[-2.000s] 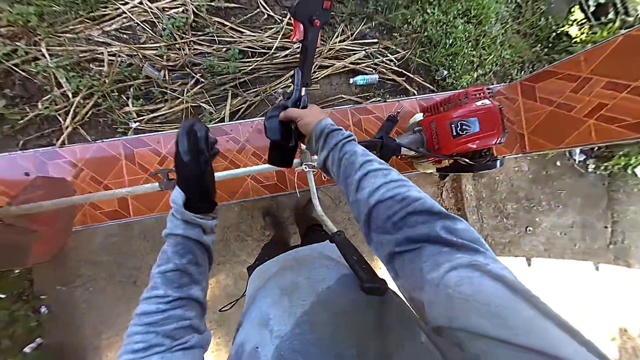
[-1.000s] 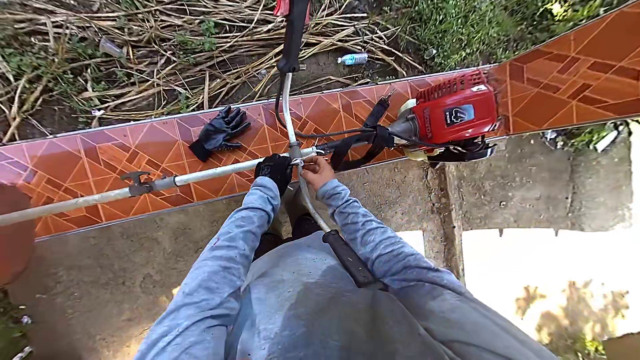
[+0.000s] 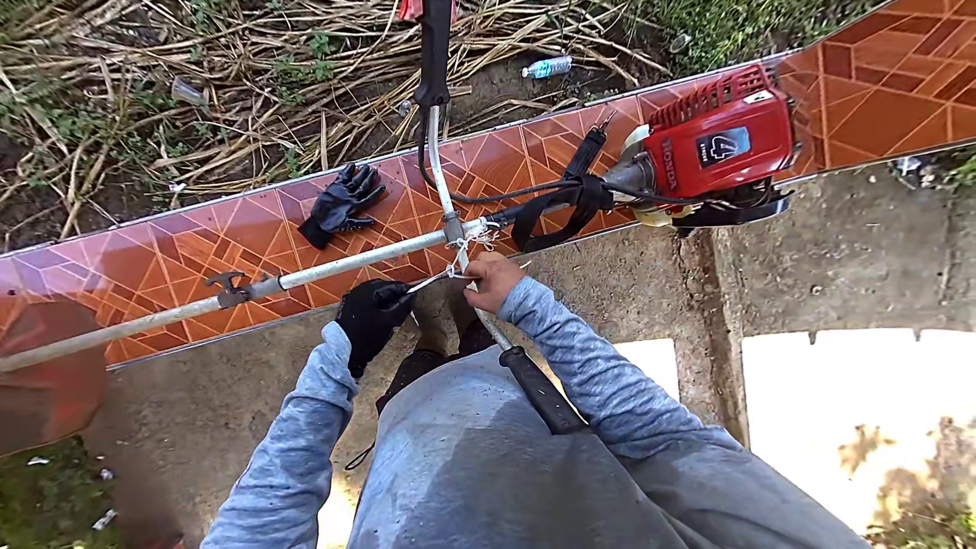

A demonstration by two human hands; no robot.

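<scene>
A Honda brush cutter (image 3: 366,255) lies along a tiled ledge, its red engine (image 3: 717,145) at the right. White cord (image 3: 471,242) is tied around the joint of its shaft and handlebar (image 3: 438,156). My left hand (image 3: 374,316), in a black glove, pinches a pale cord end just below the shaft. My bare right hand (image 3: 494,280) holds the cord beside the lower handlebar tube, under the knot. A black rubber grip (image 3: 543,393) ends the handlebar near my shirt. Another black glove (image 3: 343,204) lies on the tiles above the shaft.
The orange tiled ledge (image 3: 884,99) runs across the view. Beyond it are dry stalks (image 3: 252,91) and a plastic bottle (image 3: 547,67). A black strap (image 3: 579,202) loops around the shaft near the engine. Concrete floor (image 3: 625,293) lies on the near side, with my feet on it.
Two seconds ago both hands were apart and my right hand was on the upper handlebar; one second ago they met at the joint. A black glove now lies on the ledge. The hands have since moved apart slightly.
</scene>
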